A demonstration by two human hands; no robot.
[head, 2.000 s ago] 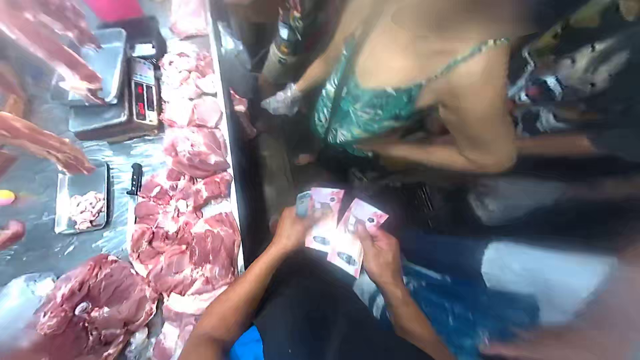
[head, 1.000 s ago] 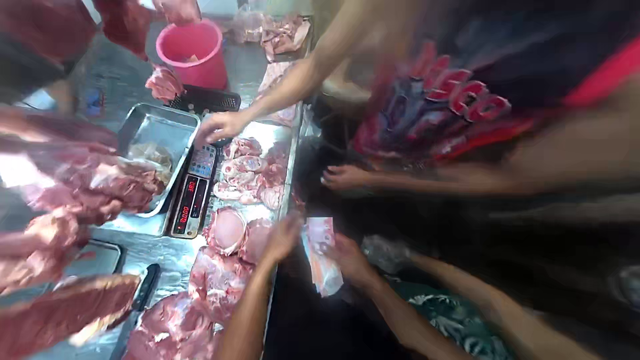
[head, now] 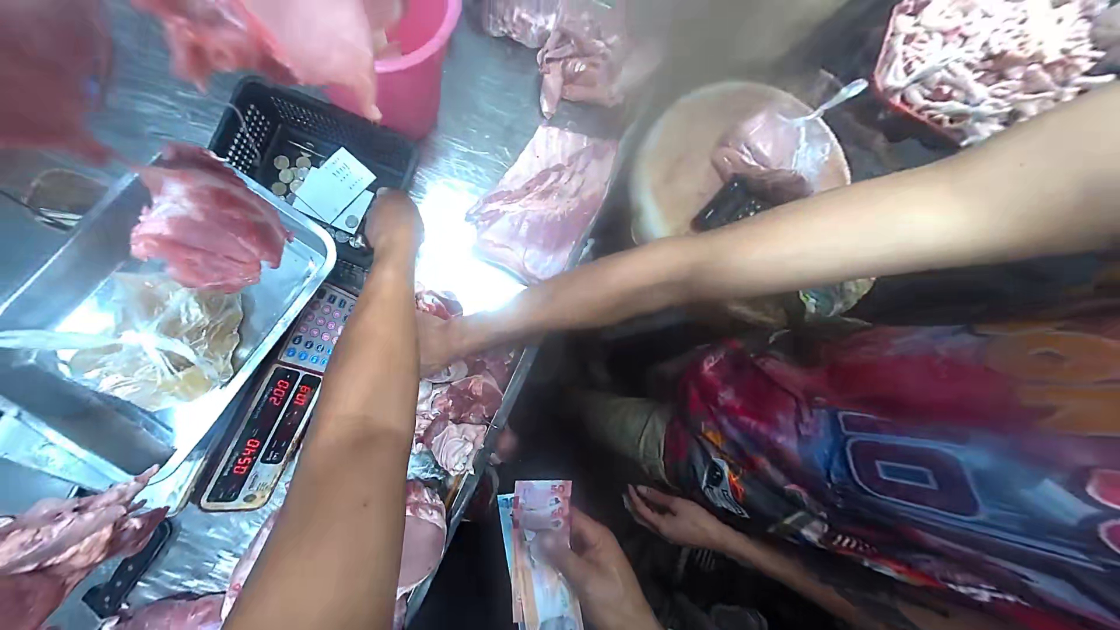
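Observation:
My left hand [head: 391, 226] reaches to the right edge of a black plastic basket [head: 262, 105]; its fingers are partly hidden, and I cannot tell whether they hold anything. Coins [head: 284, 175] and white paper slips [head: 335, 185] lie in the basket beside it. My right hand [head: 595, 564] holds several banknotes [head: 544, 534] low at the centre, near the counter's edge. Under my left forearm is a digital scale [head: 262, 437] with red digits, and a metal tray [head: 306, 236] on it holds a tied plastic bag [head: 157, 341].
Raw meat [head: 551, 201] lies along the counter, and more pieces [head: 210, 219] hang over the tray. A pink bucket [head: 420, 79] stands behind the basket. Another person's arm [head: 700, 262] crosses from the right to the meat. Further right are a round chopping block [head: 674, 175] and that person's printed shirt [head: 910, 472].
My left hand has let go of the banknotes and moved to the black basket. My right hand still holds the notes. The view has shifted along the counter.

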